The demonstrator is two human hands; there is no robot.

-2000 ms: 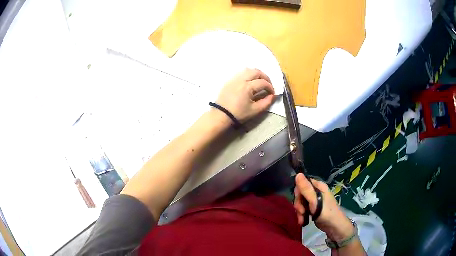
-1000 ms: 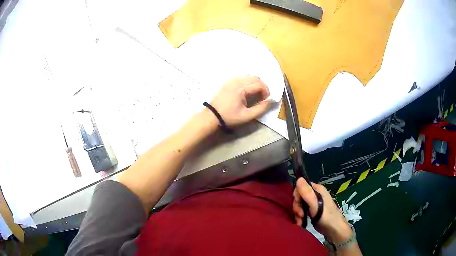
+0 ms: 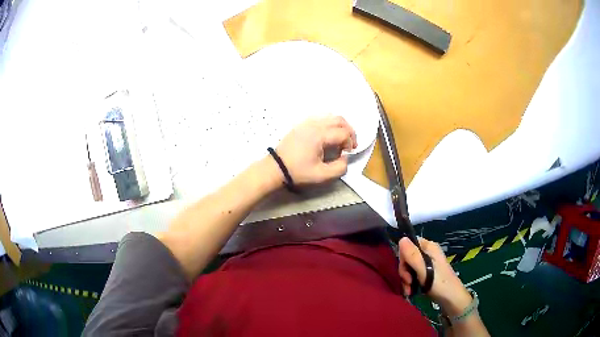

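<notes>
The tan-orange card pattern [image 3: 506, 72] lies on a large white sheet [image 3: 526, 164] that overhangs the table's front edge. A dark weight bar [image 3: 402, 25] lies on the pattern. My right hand [image 3: 437, 273] holds the black handles of the long shears [image 3: 396, 191]. The blades lie along the pattern's curved neckline, nearly closed, tips at the curve. My left hand [image 3: 316, 150] is bent over the white sheet left of the blades, its thumb and fingers gripping the cut edge of the sheet.
A silver-topped metal block [image 3: 120, 155] and an awl [image 3: 95, 181] lie at the left of the table. The metal table edge [image 3: 296, 227] runs against my body. A red stool-like object [image 3: 575, 240], white scraps and yellow-black tape [image 3: 490, 247] are on the floor at right.
The view has turned, so the pattern and weight bar sit further right and more of them shows. The shears have moved a little along the neckline. My left hand still grips the sheet.
</notes>
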